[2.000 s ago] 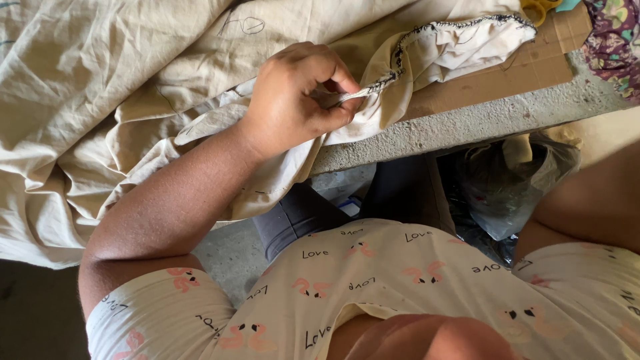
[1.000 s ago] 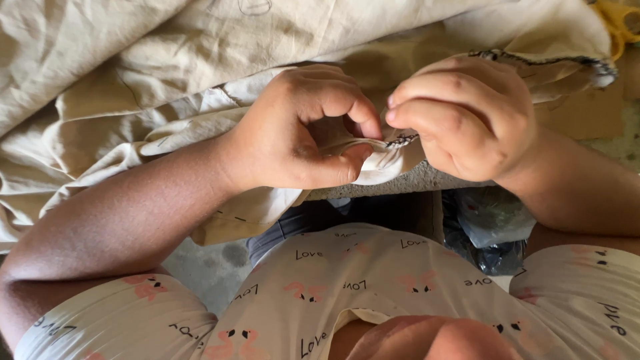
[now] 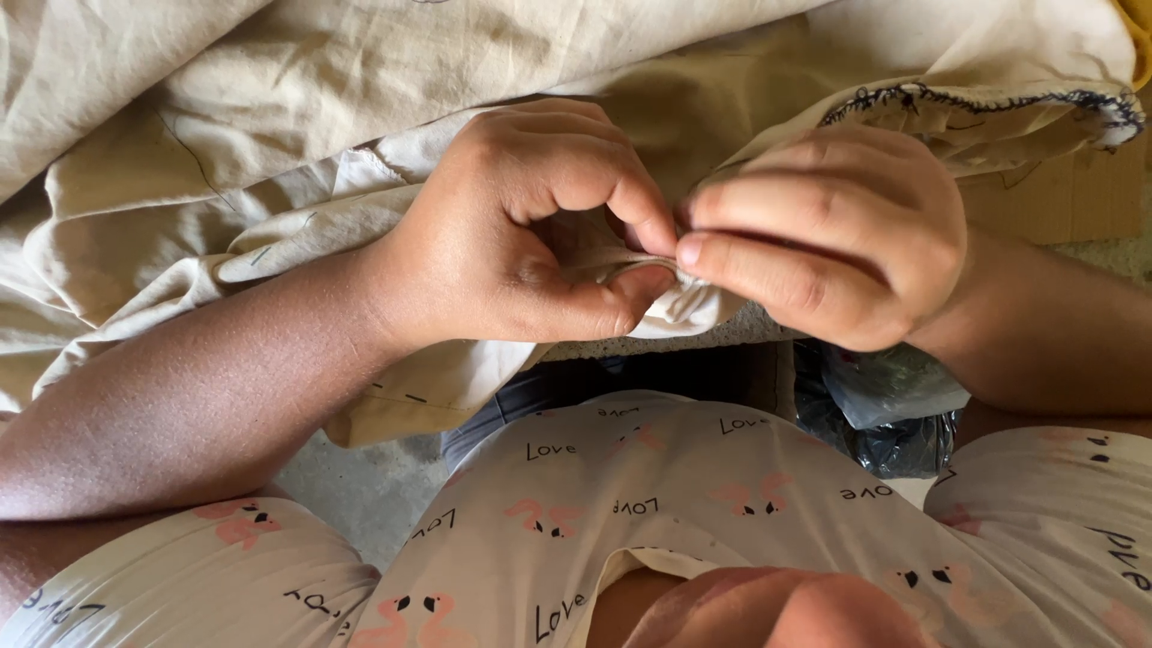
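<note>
A large cream cloth (image 3: 297,81) lies in folds across the work surface. My left hand (image 3: 540,225) pinches its edge between thumb and forefinger. Touching it at the fingertips, my right hand (image 3: 828,234) is closed at the same edge; whether a needle is between its fingers cannot be told. Dark stitching (image 3: 981,101) runs along the cloth's edge beyond my right hand. Short dark thread marks show on the flap that hangs below my left forearm.
The concrete slab edge (image 3: 747,328) runs just below my hands. Cardboard (image 3: 1071,202) lies at the right, near a yellow object (image 3: 1136,36) at the corner. Plastic bags (image 3: 891,391) are under the slab.
Two seconds ago only my left hand was at the cloth edge. My right hand has since come in beside it, and the dark stitched stretch that was by my left fingers now lies farther right.
</note>
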